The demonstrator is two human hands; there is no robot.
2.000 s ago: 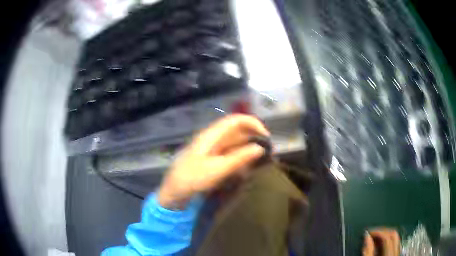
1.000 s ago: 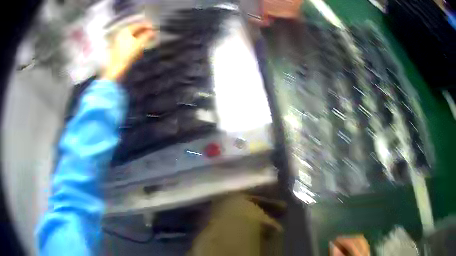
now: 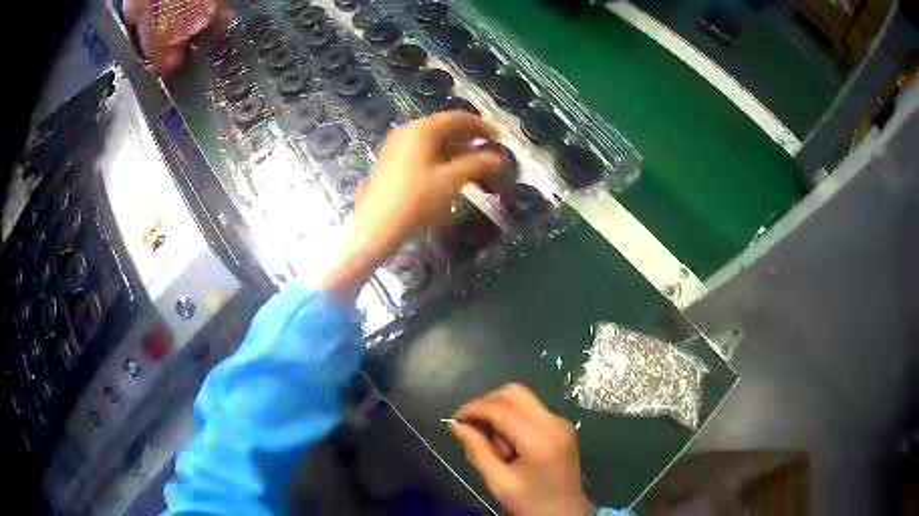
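Observation:
My left hand [image 3: 428,181], bare in a blue sleeve, is over the clear blister tray [image 3: 408,292], its thumb and fingers closed around the edge of a round black part [image 3: 498,167]. Whether that part is lifted cannot be told. Rows of similar black discs sit in the tray pockets. My right hand [image 3: 526,449], low over the dark green board, pinches a thin silver metal pin [image 3: 449,420] at its fingertips. The bag of pins [image 3: 648,374] lies on the board to its right, with loose pins [image 3: 557,360] beside it.
The machine's pale panel [image 3: 181,272], with a red button, and its black fixture [image 3: 60,282] stand at left. Another person's hand [image 3: 161,38] is at top left. A pale metal strip [image 3: 640,247] crosses the green surface. A cardboard box [image 3: 741,482] is below right.
The view has swung right and steadied. My left hand has moved from the machine area to the blister tray. My right hand, earlier at the lower edge, now shows more fully.

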